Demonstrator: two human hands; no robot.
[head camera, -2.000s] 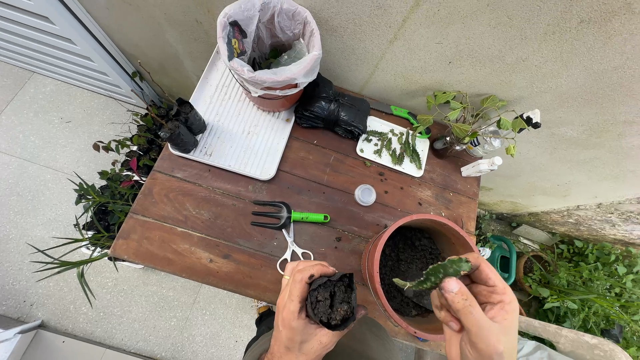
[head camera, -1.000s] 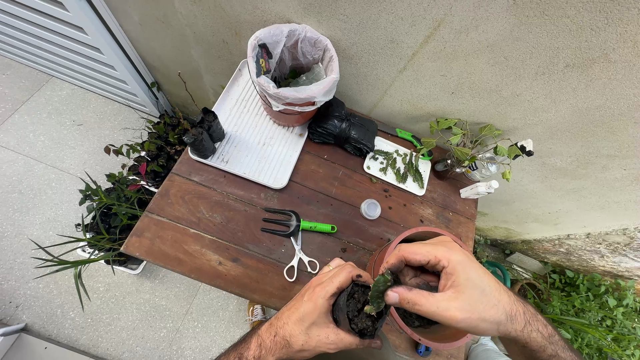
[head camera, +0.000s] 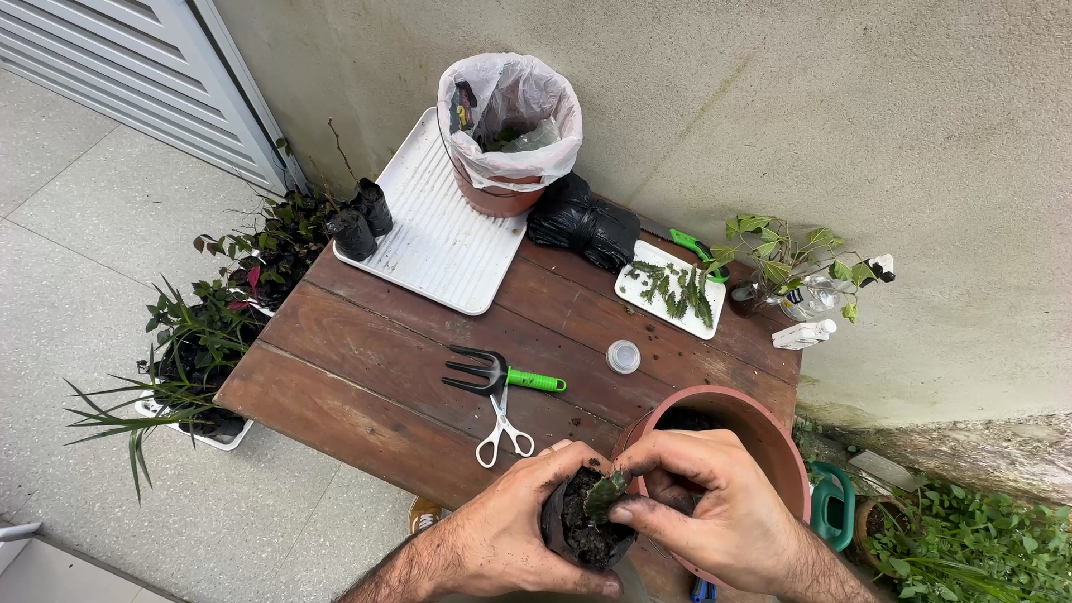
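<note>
My left hand (head camera: 519, 523) is wrapped around a small black plastic nursery bag (head camera: 578, 523) full of dark soil, near the table's front edge. Between the thumb and fingers of my right hand (head camera: 712, 507) is a green cactus cutting (head camera: 601, 497), its lower end at the soil in the bag. Behind my right hand stands a terracotta-coloured pot (head camera: 775, 452) with soil inside, partly covered by the hand. A black hand fork (head camera: 502, 373) with a green handle lies over white-handled scissors (head camera: 504, 431). More cuttings (head camera: 678, 289) rest on a small white tray (head camera: 630, 293).
A lined bucket (head camera: 502, 197) and two filled black bags (head camera: 360, 219) stand on the ribbed white tray (head camera: 419, 243). Beside them lie a black plastic bundle (head camera: 584, 224) and a green-handled saw (head camera: 691, 244). A round clear lid (head camera: 623, 357), white bottle (head camera: 804, 335) and jarred stems (head camera: 775, 268) are further right.
My right hand has moved left from over the pot, bringing the cactus cutting to the soil in the black bag. The cutting now stands more upright. My left hand still holds the bag.
</note>
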